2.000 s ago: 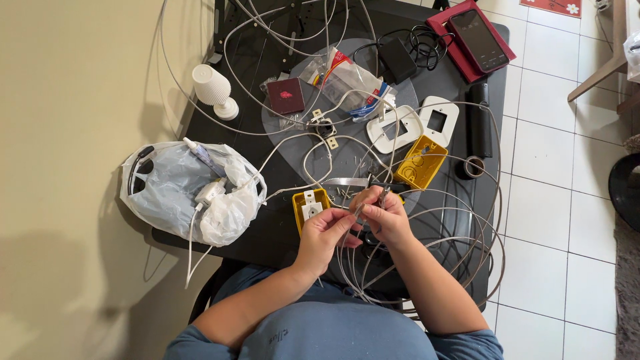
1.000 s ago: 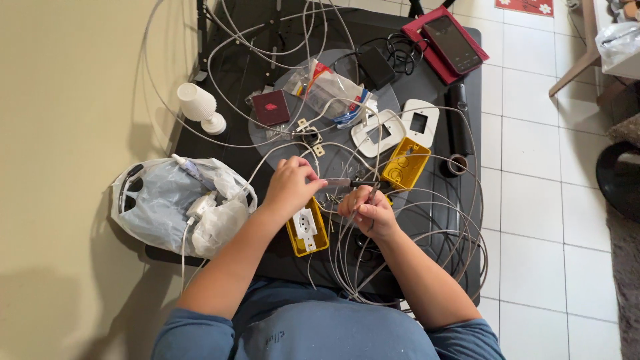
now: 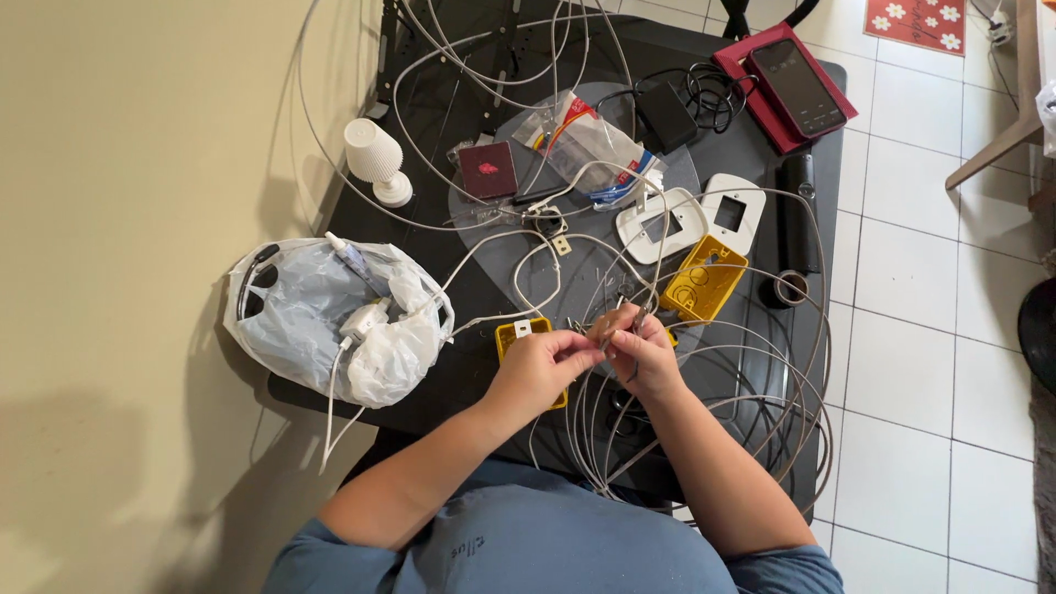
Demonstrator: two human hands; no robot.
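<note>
My left hand [image 3: 540, 369] pinches a thin cable end close to the fingertips of my right hand [image 3: 643, 346], which is closed around the same cable, perhaps with a small tool. Below them hang loops of grey cable [image 3: 813, 396]. One yellow electrical box [image 3: 502, 337] lies partly under my left hand; another yellow electrical box [image 3: 704, 280] lies empty beyond my right hand. Next to it are a white faceplate [image 3: 691, 216] and a second white faceplate [image 3: 749, 194]. A socket module on a metal bracket [image 3: 549, 221] lies farther off, with white cable running beside it.
At the left edge of the black table [image 3: 330, 404] is a white plastic bag [image 3: 305, 363]. A small white lamp [image 3: 375, 157], a dark red square box [image 3: 497, 172], a plastic packet [image 3: 594, 148], a black power adapter [image 3: 667, 117], a phone [image 3: 796, 87] and a roll of tape [image 3: 788, 289] also lie around.
My left hand has come back right to meet my right hand; one second ago they were apart, with a thin strip between them. The left hand now covers much of the near yellow box.
</note>
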